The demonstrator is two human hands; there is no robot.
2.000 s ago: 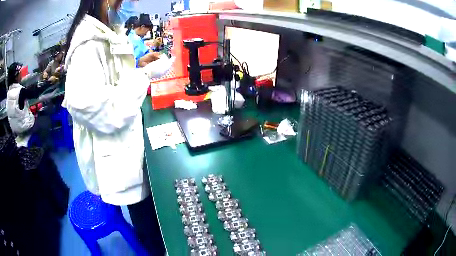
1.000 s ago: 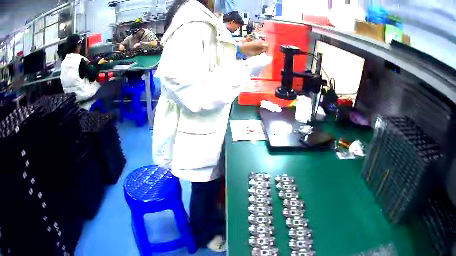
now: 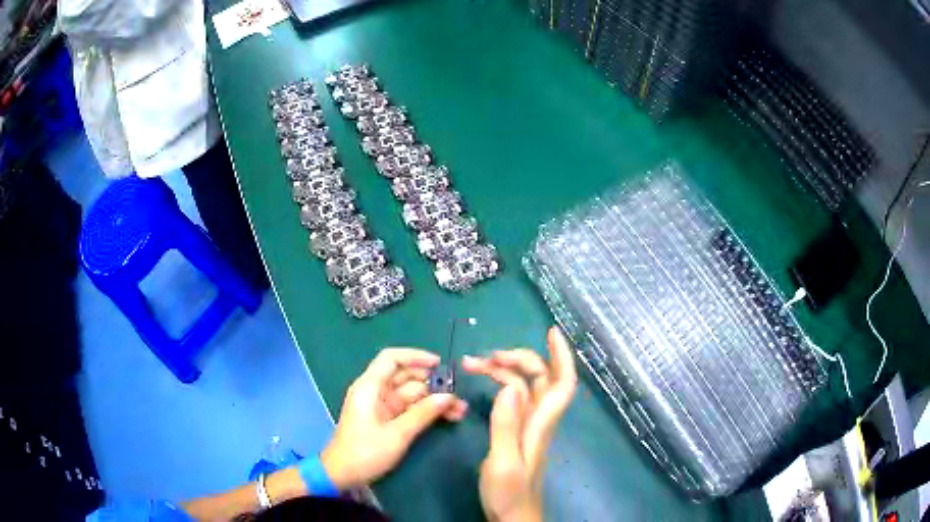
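My left hand (image 3: 393,413) is bare, with a blue wristband, and holds a small dark camera module or motor (image 3: 442,381) between thumb and fingers. A thin dark lead (image 3: 454,342) rises from the part and bends to a tiny pale plug (image 3: 471,321). My right hand (image 3: 523,413) is beside it, fingers spread, thumb and index near the part; I see nothing in it. Two rows of silver-grey module sub-assemblies (image 3: 326,199) lie on the green bench beyond my hands, the right row (image 3: 416,178) slightly farther away.
Clear blister trays (image 3: 663,326) are stacked right of my hands, small dark parts in their far rows. A phone (image 3: 824,267) with a white cable lies behind them. Stacked black trays (image 3: 622,51) stand at the back. A person in a white coat (image 3: 143,87) stands left, by a blue stool (image 3: 143,245).
The view has turned down and right onto the bench. Both my hands, out of view before, now show, the left with the small part. The clear trays show almost fully.
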